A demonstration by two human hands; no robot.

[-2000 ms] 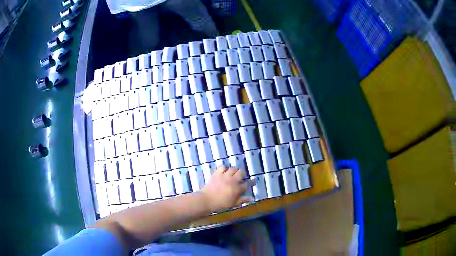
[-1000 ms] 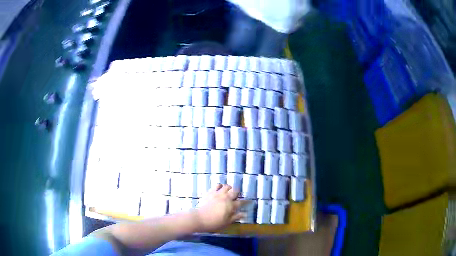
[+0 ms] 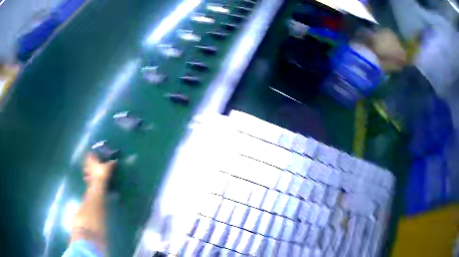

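Observation:
My left hand [image 3: 96,173], blurred, reaches over the green conveyor belt [image 3: 146,173] from the lower left. Its fingertips are at a small dark housing with a pale top [image 3: 104,150]; whether they grip it I cannot tell. Another housing [image 3: 127,120] lies just beyond it, and more lie in two loose lines up the belt. The tray is covered with rows of white housings [image 3: 312,165] at the lower right, its left part washed out by glare. My right hand is not in view.
A silver side rail [image 3: 236,57] runs between belt and tray. Blue crates [image 3: 352,73] stand beyond the tray. An orange-yellow board [image 3: 428,233] is at the lower right. Blurred shapes at the upper right may be a person. Blue objects are at the upper left.
The view has swung left towards the belt, and the tray now sits lower right. My left hand has left the tray's front row and is over the belt at a housing.

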